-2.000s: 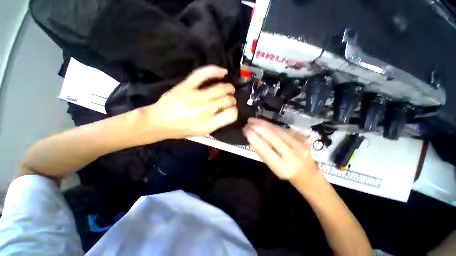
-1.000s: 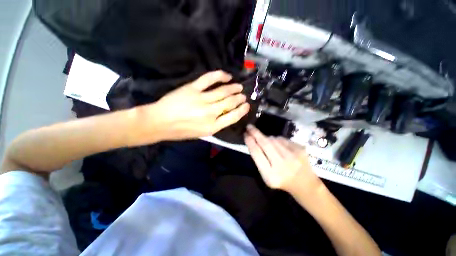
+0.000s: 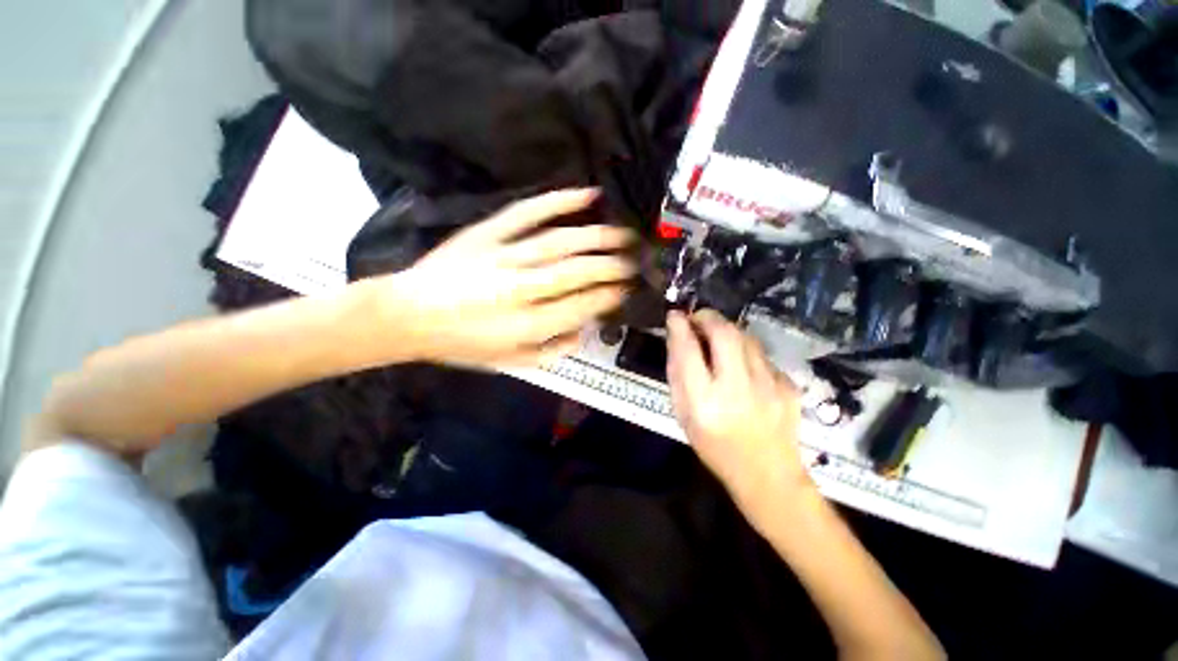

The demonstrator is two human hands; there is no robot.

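Note:
A large piece of dark cloth lies in folds left of and behind the overlock machine, its edge near the presser foot area. My left hand lies palm down with fingers spread over the cloth's front part; the fingertips are blurred. My right hand is just in front of the foot, fingertips close together at the metal parts. Whether cloth is between its fingers cannot be seen.
Black tension knobs line the machine front. A black and yellow tool and a ring-handled item lie right of my right hand. A ruler scale runs along the front edge. Dark cloth heaps hang at the left.
The dark cloth has shifted back, uncovering the table's front edge and ruler between my hands. My left fingers have spread. My right fingertips have moved up to the foot. The camera view has shifted.

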